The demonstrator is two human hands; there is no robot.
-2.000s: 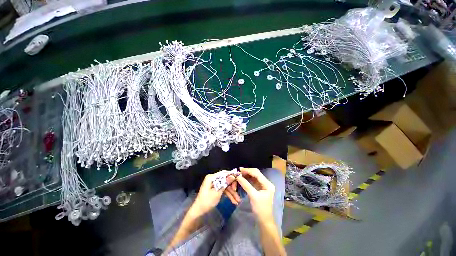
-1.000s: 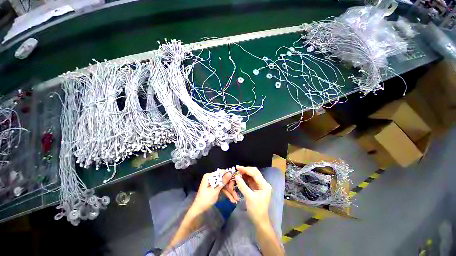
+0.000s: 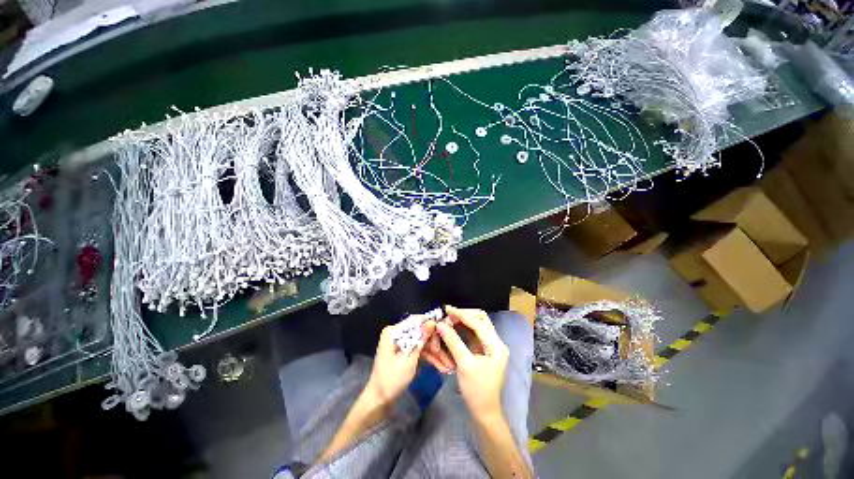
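Observation:
My left hand (image 3: 393, 360) is closed around a small cluster of white cable end pieces (image 3: 408, 337), held above my lap. My right hand (image 3: 478, 357) meets it, its fingertips pinching at the right side of the cluster. What exactly the fingertips pinch is too small to tell. Both hands are bare. Thick white cable bundles (image 3: 192, 210) lie side by side on the green bench (image 3: 487, 234), with round ends over the near edge. Thin loose leads (image 3: 576, 150) with small white discs lie to the right of them.
An open carton (image 3: 559, 292) with coiled leads stands on the floor by my right knee; more brown cartons (image 3: 744, 267) stand farther right. Bagged leads (image 3: 698, 70) lie at the bench's far right. A greyish tray (image 3: 61, 309) is at far left. A white housing (image 3: 34, 95) is on the belt.
The white housing on the belt has moved left and slightly down. My hands stay together over my lap, with small shifts of the fingers.

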